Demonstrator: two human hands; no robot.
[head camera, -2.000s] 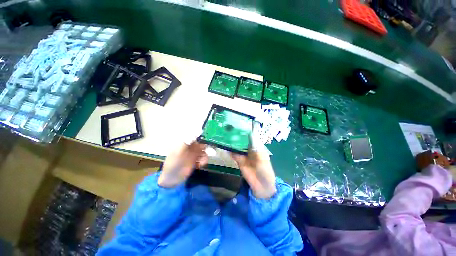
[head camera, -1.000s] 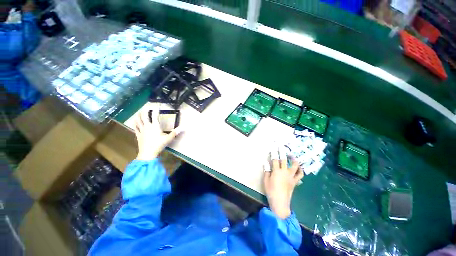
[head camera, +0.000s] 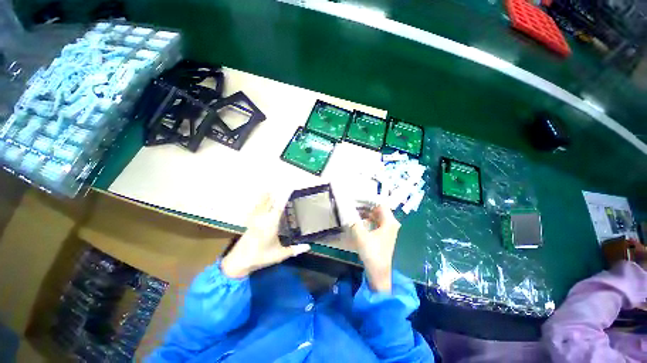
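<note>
My left hand (head camera: 257, 239) holds a black plastic frame (head camera: 313, 213) by its left side, just above the front edge of the cream board. The frame's opening looks pale. My right hand (head camera: 376, 237) is at the frame's right side, blurred, with a whitish strip-like piece (head camera: 347, 211) at its fingertips; its exact grip is hard to tell. A loose heap of small white strips (head camera: 403, 181) lies just beyond my right hand. Several green circuit boards in black frames (head camera: 330, 120) lie at the back of the board, one of them (head camera: 308, 149) in front of the row.
Loose black frames (head camera: 236, 120) are piled at left, beside a clear blister tray (head camera: 44, 159) heaped with pale pieces. Clear plastic film (head camera: 461, 273) at right bears a framed green board (head camera: 460, 181) and a grey screen part (head camera: 526, 230). Another person's pink sleeve (head camera: 592, 305) is at far right.
The single frame at the board's front left is now in my left hand, brought to the centre. My right hand has moved off the strip heap to the frame. The view has swung right.
</note>
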